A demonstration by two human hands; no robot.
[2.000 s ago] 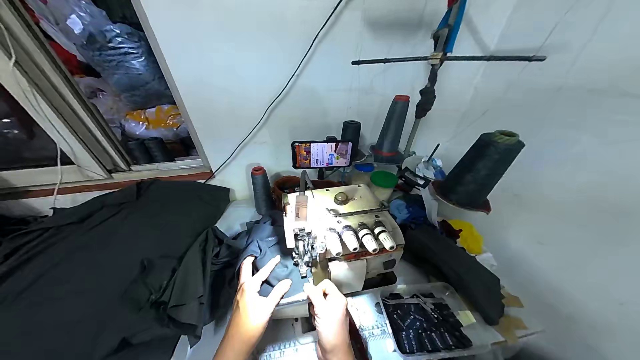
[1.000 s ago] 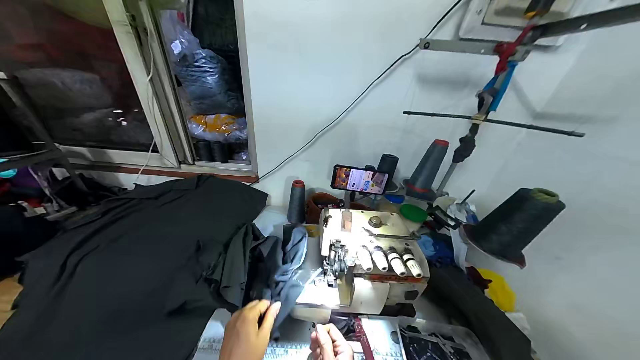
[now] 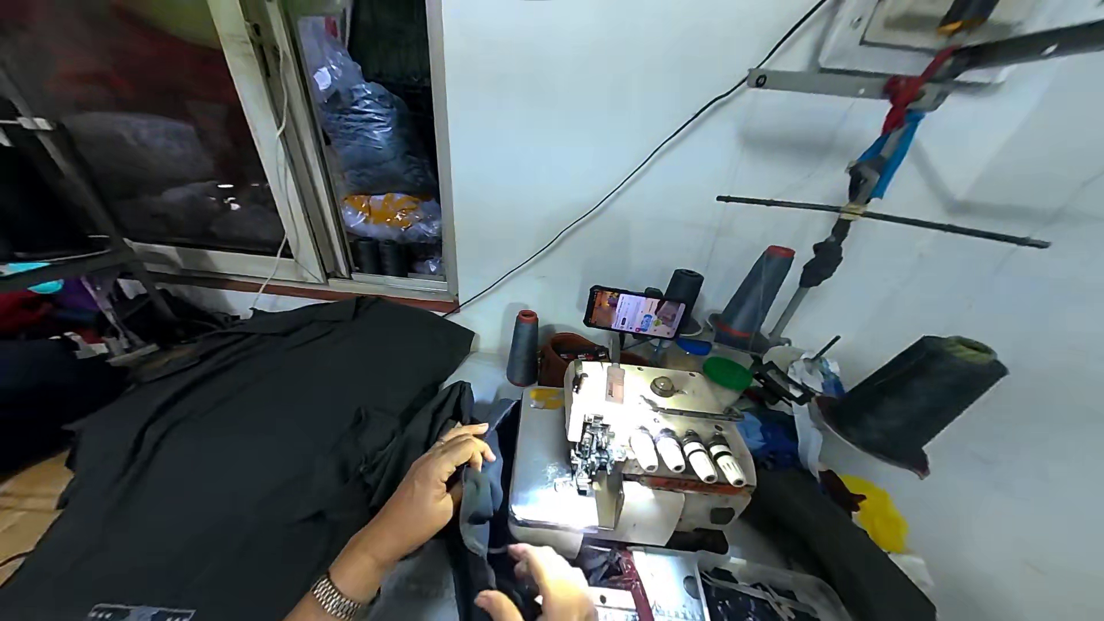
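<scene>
My left hand (image 3: 435, 483), with a metal watch band at the wrist, grips a dark blue-grey fabric piece (image 3: 479, 509) left of the overlock sewing machine (image 3: 655, 431). Lower down, my right hand (image 3: 548, 582) is at the right side of that fabric, thumb and index finger apart; whether it pinches the cloth cannot be told. The machine's needle and presser foot area (image 3: 591, 453) is lit, and no fabric shows under it. A large black garment (image 3: 250, 448) spreads over the surface to the left.
Behind the machine stand a grey thread cone (image 3: 523, 349), a phone (image 3: 636, 312) with its screen lit and a green lid (image 3: 727, 373). A large dark thread cone (image 3: 923, 397) is at the right. A plastic tray (image 3: 776, 586) of dark pieces sits at the lower right.
Both hands and the blue-grey fabric have moved away from the machine's needle area, to its left and front. The view has swung toward the left.
</scene>
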